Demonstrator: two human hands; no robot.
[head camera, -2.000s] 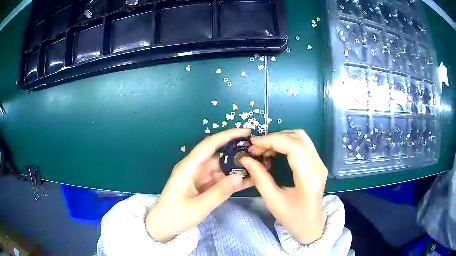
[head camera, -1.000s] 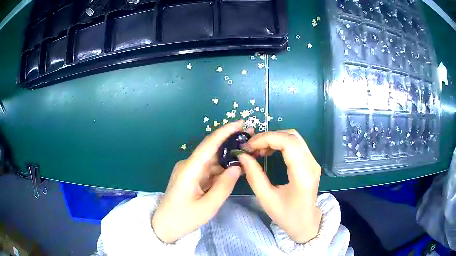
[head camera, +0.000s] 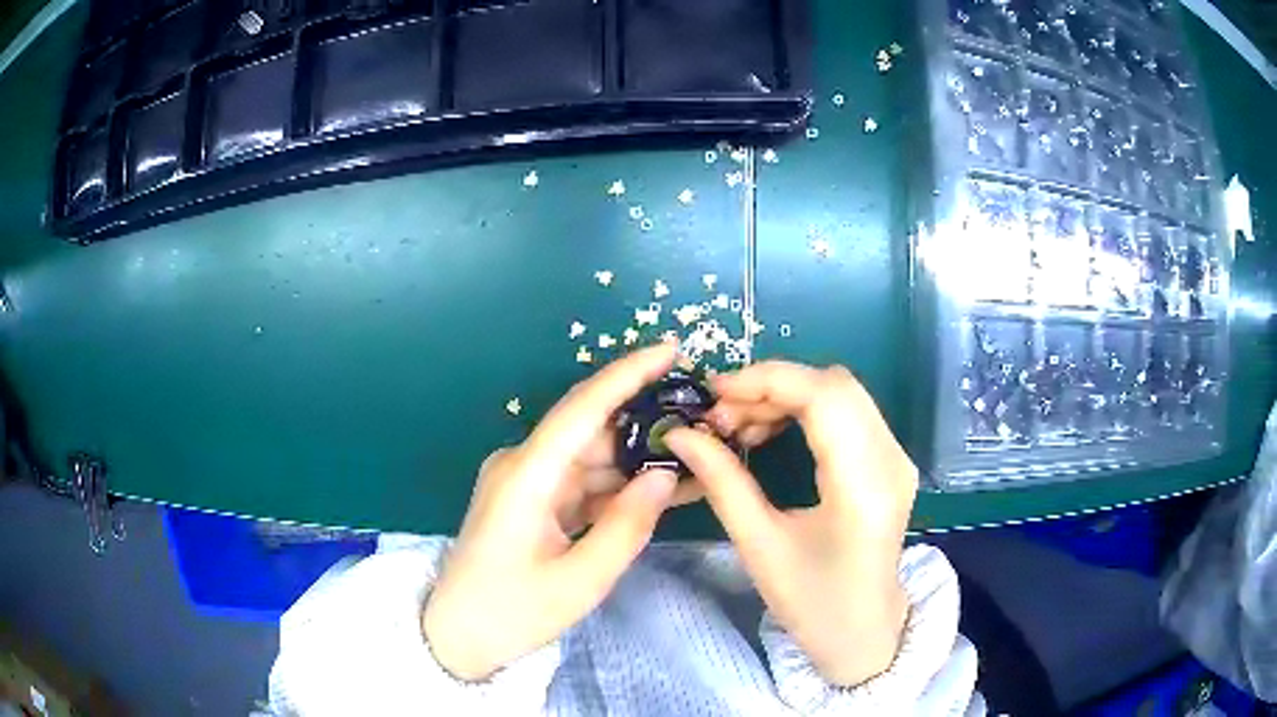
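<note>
A small round black housing (head camera: 639, 437) is held over the bench's front part, with pale marks on its face. My left hand (head camera: 549, 525) holds it by the rim from the left, fingers behind and thumb at the near edge. A coin-like yellow-green piece (head camera: 664, 433) shows on the housing's face. My right hand (head camera: 805, 511) has thumb and forefinger at the housing's right side, the thumb tip against the green piece. Whether the right fingers pinch the piece or press it is hard to tell. The right fingertips are partly hidden behind the thumb.
Tiny pale pieces (head camera: 700, 333) lie scattered on the green bench (head camera: 350, 322) just beyond my hands. A black blister tray (head camera: 532, 63) lies at the far left, a clear blister tray (head camera: 1078, 378) at the right. A small metal clip (head camera: 93, 497) is at the left edge, a blue bin (head camera: 238, 560) below.
The housing has tilted away and back, so its face and the green piece show again. My right hand has shifted slightly, its thumb staying at the green piece. My left hand keeps its hold.
</note>
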